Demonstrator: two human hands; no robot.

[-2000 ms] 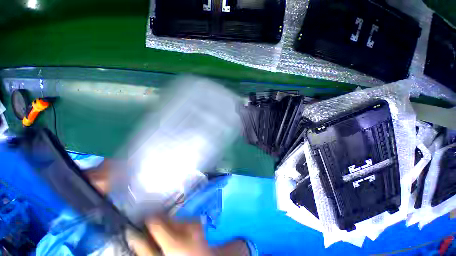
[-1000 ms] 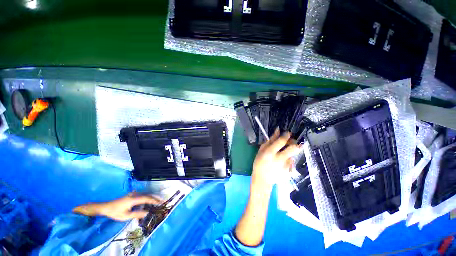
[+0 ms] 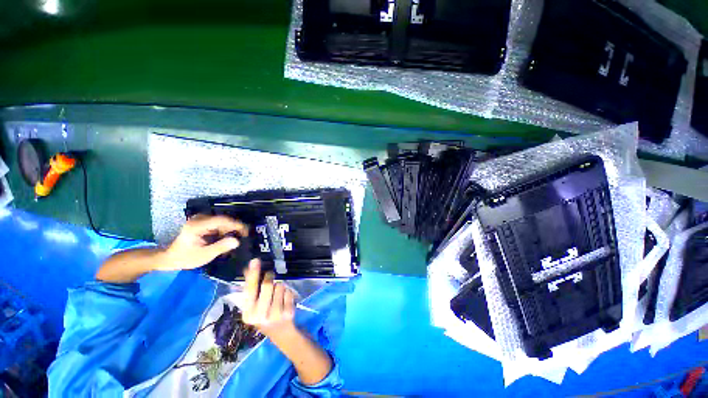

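A black plastic housing lies flat on a white protective sheet on the green bench. It has white brackets and a grey centre strip at its middle. My left hand is over the housing's left part, fingers bent; whether it holds anything is unclear. My right hand is at the housing's front edge, fingers pointing up, with a thin pale rod sticking out from it to the right. Loose black strips lie fanned out right of the housing.
Housings on wrapping are stacked at right. More housings lie on the green conveyor beyond the bench. An orange-handled tool with a dark cord lies at far left. A dark tangled motif shows at my lap.
The blurred sheet and housing from two seconds ago now lie on the bench. My right hand has moved left from the strips. My left hand has risen from my lap. The conveyor housings have shifted right.
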